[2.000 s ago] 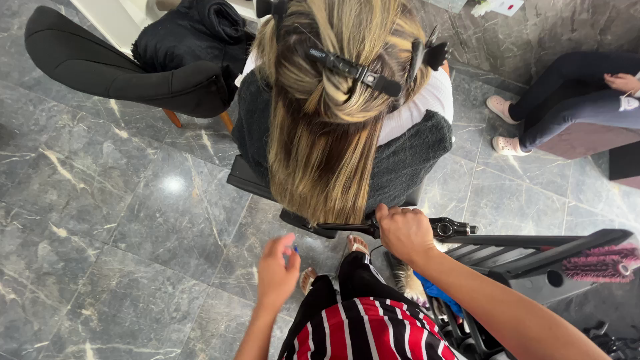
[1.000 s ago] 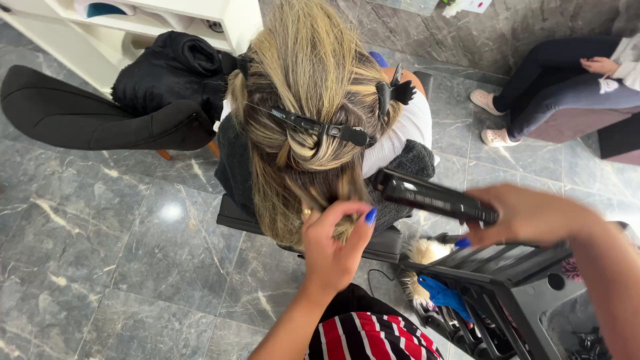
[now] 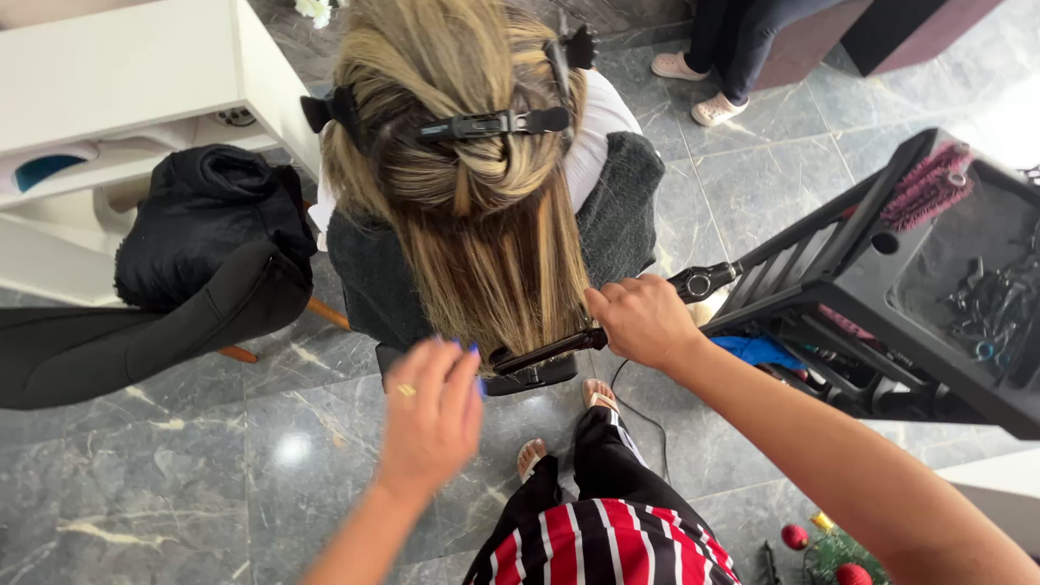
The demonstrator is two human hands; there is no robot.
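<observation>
A seated person's long highlighted hair (image 3: 496,268) hangs down over a dark towel (image 3: 626,195) on the shoulders. Black sectioning clips hold up the upper hair, one of them, a long clip (image 3: 491,123), across the back of the head. My right hand (image 3: 646,318) is closed around a black hair straightener (image 3: 552,351), whose plates lie across the tips of the hair at the lower right. My left hand (image 3: 435,410), with a ring and blue nails, is just left of the straightener's tip, fingers loosely bent and apart, holding nothing that shows.
On the right stands a black salon trolley (image 3: 861,301) with a pink round brush (image 3: 928,187) and loose clips on top. A black chair (image 3: 154,341) bearing a black jacket (image 3: 215,219) and a white cabinet (image 3: 122,73) are at left. Another person's legs (image 3: 747,49) show at the top right.
The straightener has moved from beside the hair at its right to the ends of the hair. My left hand has let go of the lock it was touching and moved down and left.
</observation>
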